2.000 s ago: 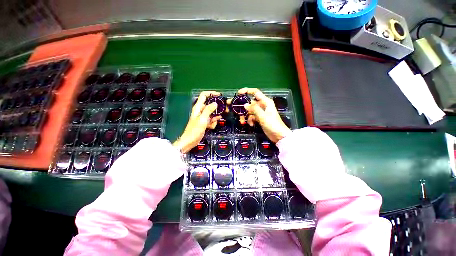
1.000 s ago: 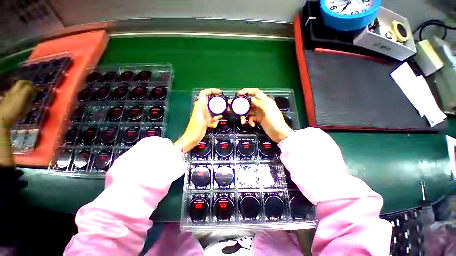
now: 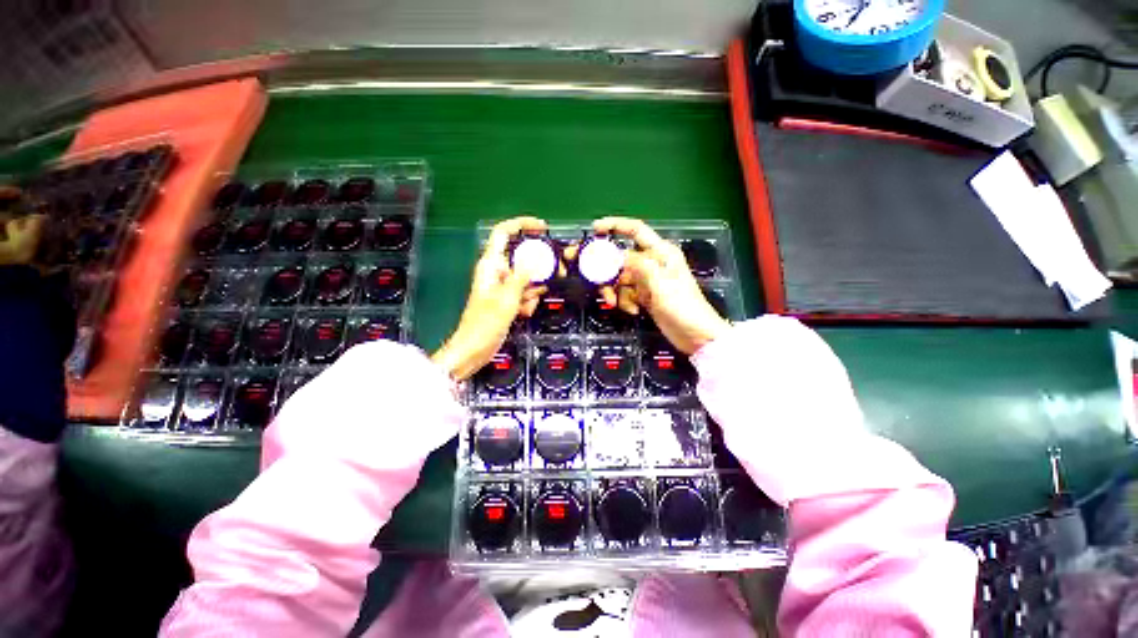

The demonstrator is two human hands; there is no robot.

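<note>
My left hand [image 3: 498, 299] holds a round black unit [image 3: 534, 261] by its edge above the upper part of the clear blister tray [image 3: 624, 565]. My right hand [image 3: 655, 280] holds a second round unit [image 3: 602, 262] beside it, a small gap apart. Both units show a bright white round patch facing me. The tray below holds rows of round black units, several with red marks. Two adjoining pockets [image 3: 643, 439] in the fourth row are empty. My hands and sleeves hide parts of the tray.
A second filled blister tray [image 3: 297, 268] lies left. On the far left, an orange-red board [image 3: 231, 119] carries another tray [image 3: 112, 199], with a neighbouring person's hand [image 3: 18, 237] over it. At right are a black mat [image 3: 874, 224], paper slip [image 3: 1036, 224], blue clock [image 3: 867, 35] and parts box [image 3: 961, 106].
The units' faces have gone from dark with thin glare lines to bright white. My hands stay in nearly the same place. The neighbour's hand and dark sleeve have come into view at the far left.
</note>
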